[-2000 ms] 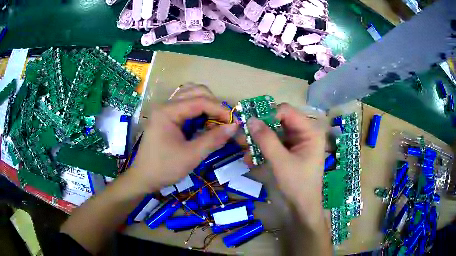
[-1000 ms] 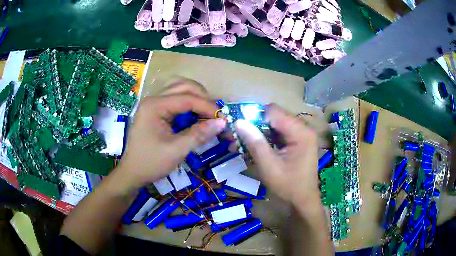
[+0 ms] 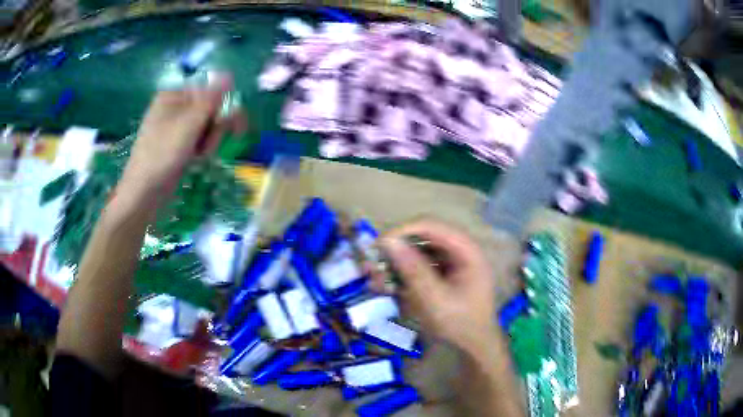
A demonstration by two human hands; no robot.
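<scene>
The picture is blurred. My left hand (image 3: 183,122) is raised over the green belt at the upper left. A small pale spot shows by its fingertips; whether it is held is unclear. A blurred white and blue piece (image 3: 195,59) lies on the belt just beyond. My right hand (image 3: 448,273) is curled at the right edge of the battery heap; something small and pale shows at its fingertips, too blurred to name. Blue battery cells (image 3: 309,228), several with white pads (image 3: 368,373), lie heaped on the brown cardboard (image 3: 367,183) between the hands.
Pink housings (image 3: 383,89) are heaped on the belt (image 3: 106,89). Green board panels (image 3: 175,204) lie at left, another panel (image 3: 546,326) at right. A grey metal post (image 3: 562,122) slants in at upper right. More blue cells (image 3: 692,326) lie at far right.
My left hand has moved from the centre up and left over the belt. The lit board is no longer visible at my hands. My right hand is slightly lower, and the view has shifted.
</scene>
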